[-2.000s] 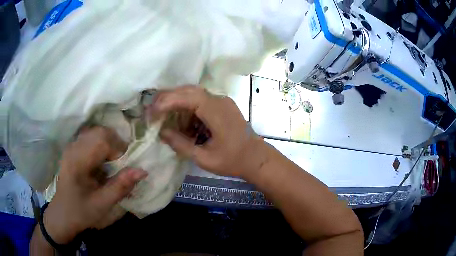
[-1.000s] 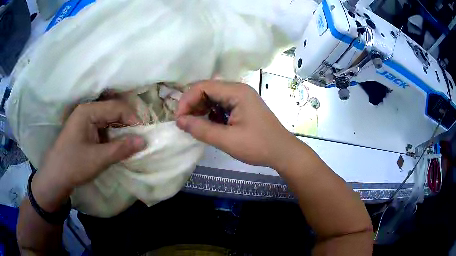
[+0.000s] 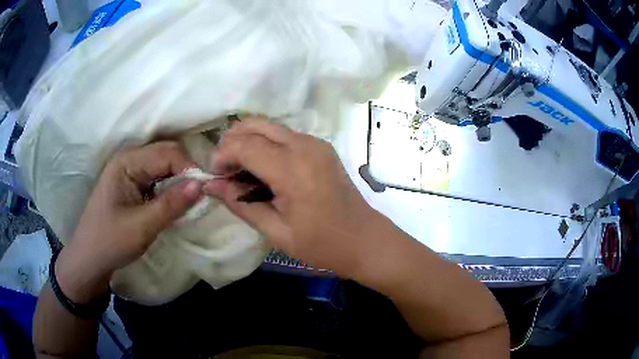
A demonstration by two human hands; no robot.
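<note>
A large cream garment (image 3: pixel 189 70) lies in loose folds over the left of the table, with part hanging over the front edge. My left hand (image 3: pixel 133 203) pinches a narrow folded edge of it between thumb and fingers. My right hand (image 3: pixel 280 189) is close beside it, its fingertips meeting the same edge. A small dark object, possibly thread snips (image 3: pixel 252 188), sits within my right palm; its tips are hidden by my fingers.
A white and blue sewing machine (image 3: pixel 490 70) marked JACK stands at the right. A printed ruler strip (image 3: pixel 504 272) runs along the table's front edge. Red loop handles (image 3: pixel 610 245) and a clear plastic bag (image 3: pixel 567 294) are at the right end. A blue-lettered piece (image 3: pixel 105 21) is at the upper left.
My right hand has moved left toward my left hand, and their fingertips now meet at the edge. The cloth between them, spread a second ago, is bunched small.
</note>
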